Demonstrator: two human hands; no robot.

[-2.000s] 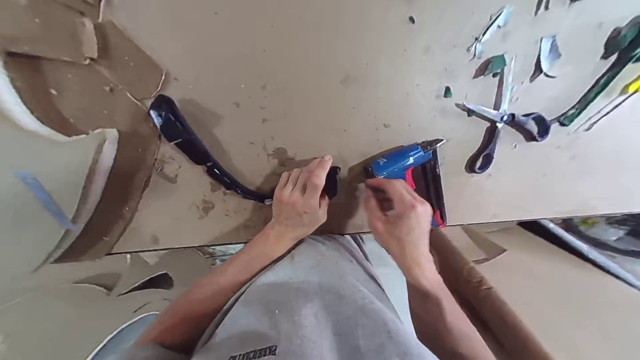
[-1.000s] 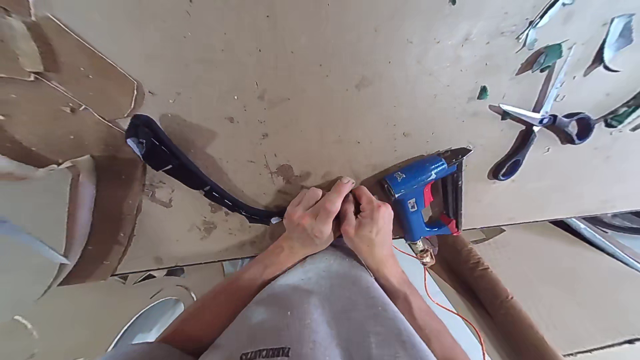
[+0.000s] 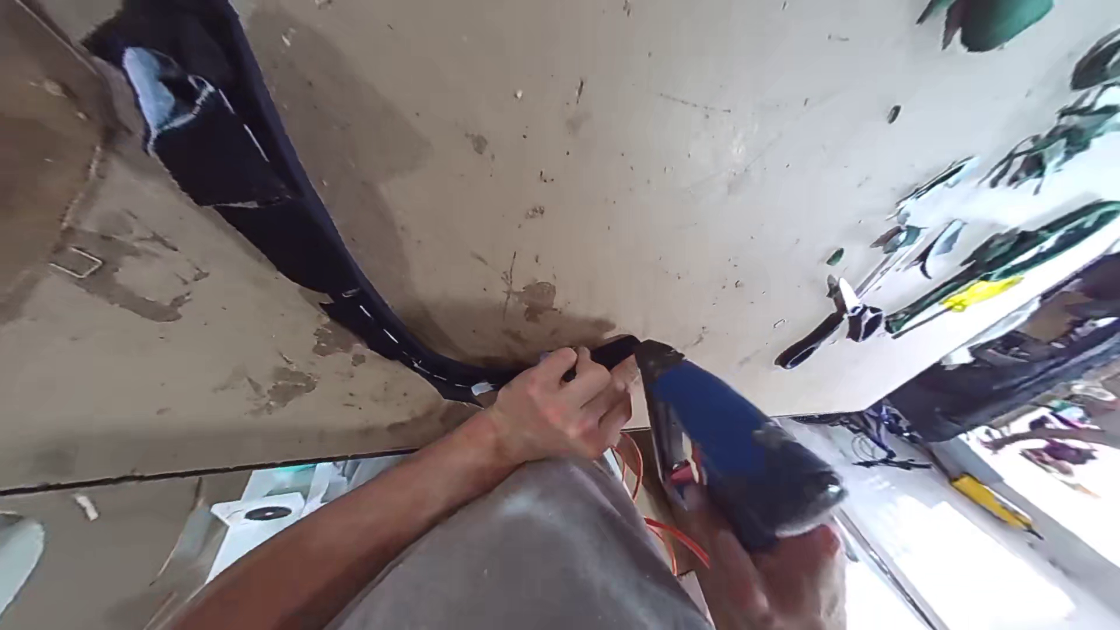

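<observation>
A long curved strip covered in dark fabric (image 3: 306,236) lies on the table from the upper left to the front edge, with a row of pale staples along it. My left hand (image 3: 569,402) grips the strip's near end at the table edge. In my right hand (image 3: 770,577) is a blue pneumatic staple gun (image 3: 735,437), its nose touching or very close to the strip's end beside my left fingers. My right fingers are partly hidden by the tool.
Scissors (image 3: 831,332) lie on the table at the right, near green and dark fabric scraps (image 3: 989,22). Brown material (image 3: 44,157) covers the upper left. An orange air hose (image 3: 674,534) hangs below the table's front edge (image 3: 262,465).
My right hand has left the strip's near end and taken hold of the staple gun, which lay on the table before. The gun is now at the strip's end. The view has moved closer.
</observation>
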